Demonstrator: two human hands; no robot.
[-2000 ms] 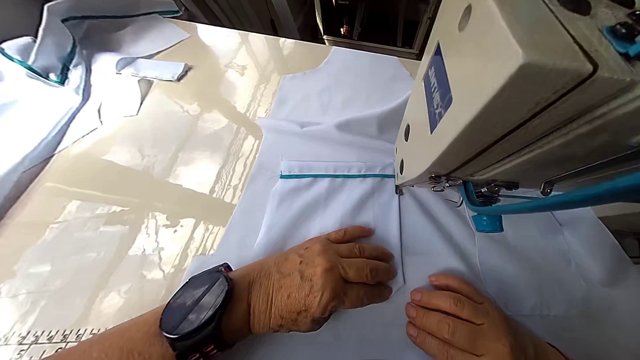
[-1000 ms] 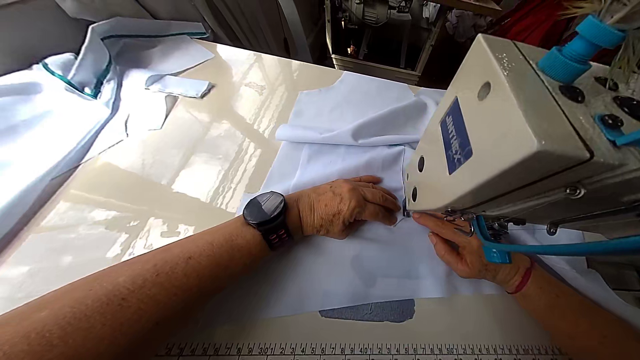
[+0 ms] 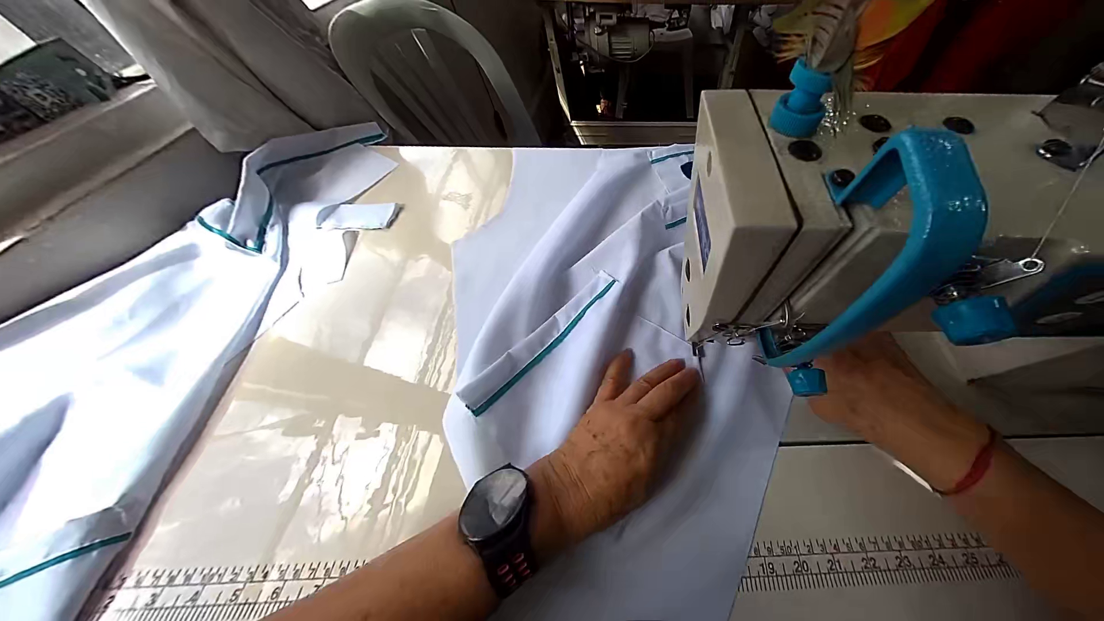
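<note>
White fabric [image 3: 552, 466] lies under the needle and presser foot [image 3: 697, 348] of an industrial sewing machine [image 3: 750, 216]. On it, a patch pocket with a teal-trimmed top edge [image 3: 543, 349] sits at a slant. My left hand [image 3: 625, 440], with a watch on the wrist, rests flat on the fabric just left of the presser foot, fingers spread. Behind the blue finger guard and below the machine head is my right hand [image 3: 871, 392]; its fingers are mostly hidden, so its hold on the fabric cannot be told.
More white garment pieces with teal piping [image 3: 198, 293] lie on the left of the glossy table. A measuring tape [image 3: 880, 562] runs along the near edge. Beyond the table stand a plastic chair [image 3: 431, 60] and a machine motor [image 3: 617, 39].
The fabric has turned, and the teal-trimmed pocket edge now runs diagonally. My right hand has moved from beside the presser foot to behind the finger guard. The view has shifted.
</note>
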